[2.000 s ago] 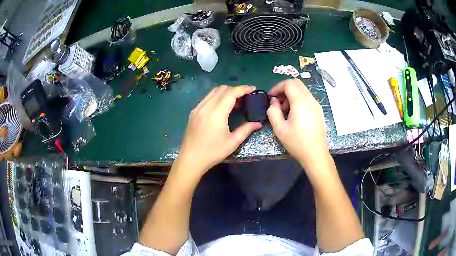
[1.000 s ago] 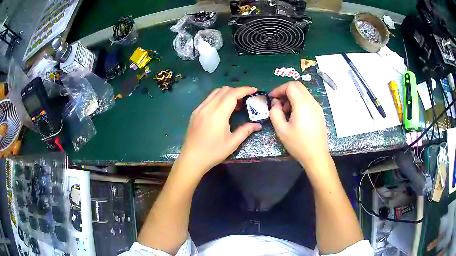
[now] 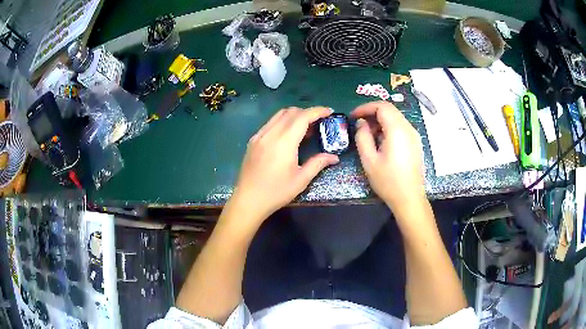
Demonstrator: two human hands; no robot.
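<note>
A small black smartwatch without a strap is held upright over the front part of the bench. Its screen faces me and is lit with a white, blue and reddish pattern too small to read. My left hand grips it between the thumb at its lower edge and the fingers at its upper edge. My right hand is at its right side, thumb and bent fingers close together. I cannot tell whether the right fingertips touch the watch edge.
Pink-white parts lie behind my right hand. White paper on the right bears tweezers and a black pen-like tool. A green-handled tool lies beyond. A black fan grille stands behind, a dropper bottle left of it, a multimeter far left.
The watch screen has gone from dark to a mostly white picture, and now to a darker multicoloured one. My right hand has shifted slightly right, its fingertips a little away from the watch.
</note>
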